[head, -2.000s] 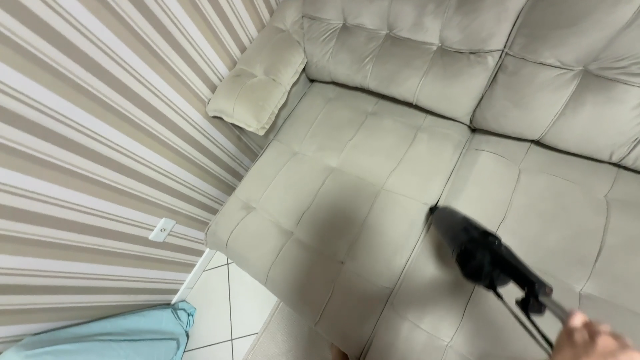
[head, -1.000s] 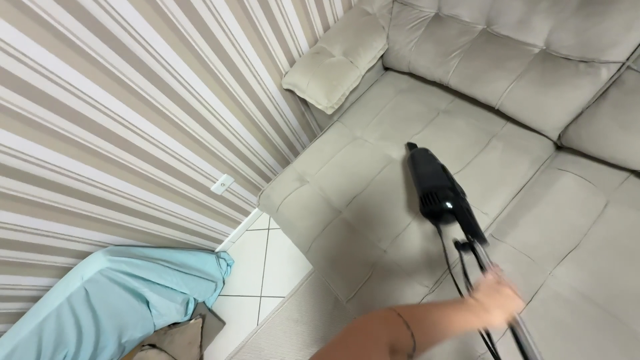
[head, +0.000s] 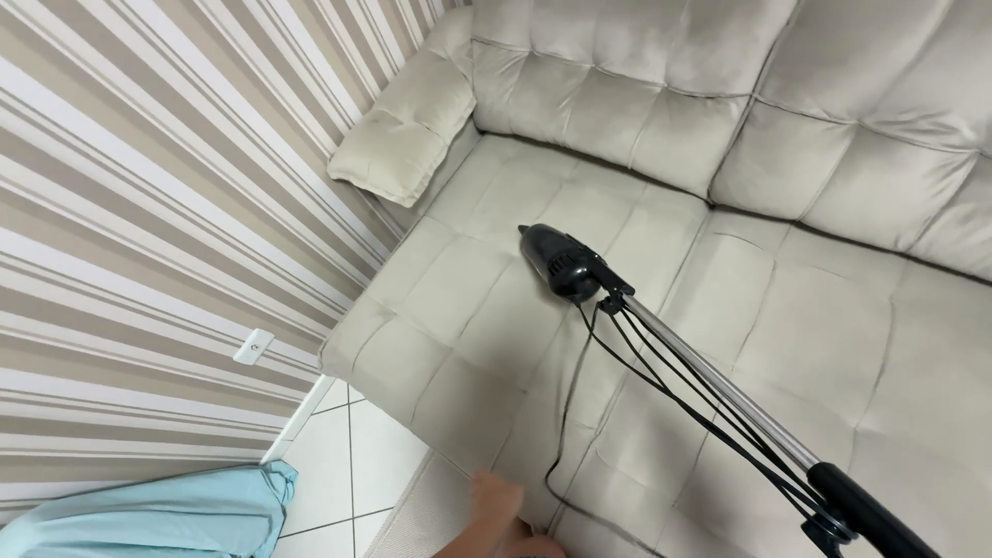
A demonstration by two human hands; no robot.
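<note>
A black stick vacuum cleaner (head: 562, 263) with a metal tube (head: 721, 387) lies across the grey-beige tufted sofa (head: 814, 325), its nozzle pointing at the left seat cushion (head: 465, 287). Its black handle (head: 876, 511) runs out at the lower right corner. Black cord hangs in loops beside the tube, and one length trails over the seat to the bottom edge. My left hand (head: 496, 496), blurred, is near the sofa's front edge, away from the tube; its fingers cannot be made out. My right hand is out of view.
A striped wall (head: 155, 232) with a white outlet plate (head: 253, 346) borders the sofa's left side. A sofa armrest pillow (head: 403, 132) stands in the corner. Light blue fabric (head: 155, 515) lies at the lower left by white floor tiles (head: 333, 457) and a beige rug (head: 418, 511).
Two seconds ago the nozzle was near the seam between the seat cushions; now it is over the left one. The hand that gripped the tube one second ago is off it, lower left.
</note>
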